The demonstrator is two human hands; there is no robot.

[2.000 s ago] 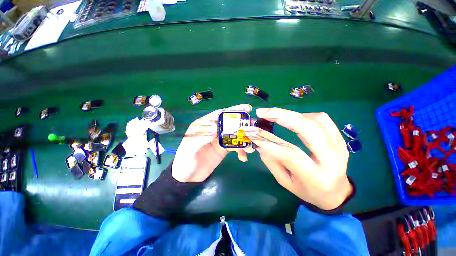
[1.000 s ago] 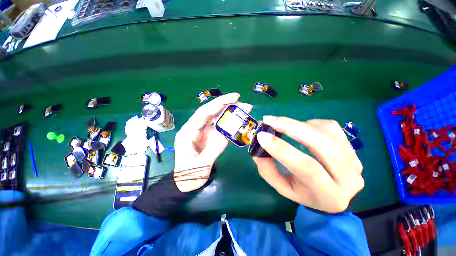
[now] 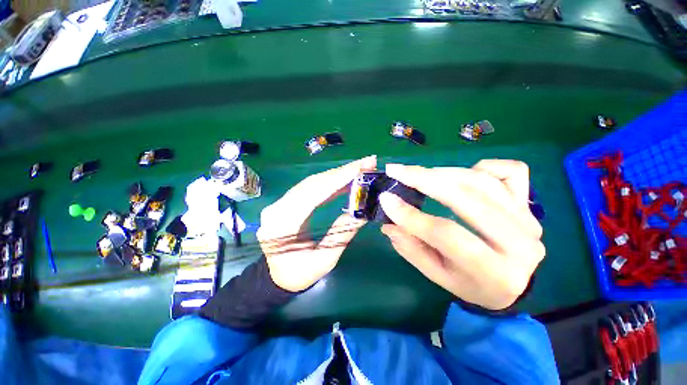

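A watch case (image 3: 361, 197) with yellow and white inside is held on its edge between the fingers of my left hand (image 3: 305, 229), above the green bench at the middle of the view. My right hand (image 3: 467, 233) pinches a black display module (image 3: 392, 194) between thumb and fingers, right beside the case and tilted over its right side. The case is partly covered by the module. Whether the two parts touch, and the flex cable between them, cannot be made out.
Open units (image 3: 323, 143) lie spaced along the green bench (image 3: 339, 83). At left are a pile of units (image 3: 138, 241), white wipes (image 3: 202, 207), a bottle (image 3: 239, 181), a smartphone (image 3: 196, 278) and a black tray (image 3: 16, 252). At right are a blue basket (image 3: 584, 203) of red clamps (image 3: 640, 233) and clamped units (image 3: 629, 346).
The case has turned from facing up to nearly edge-on, and the black module has come up beside it. The units along the bench have shifted slightly right.
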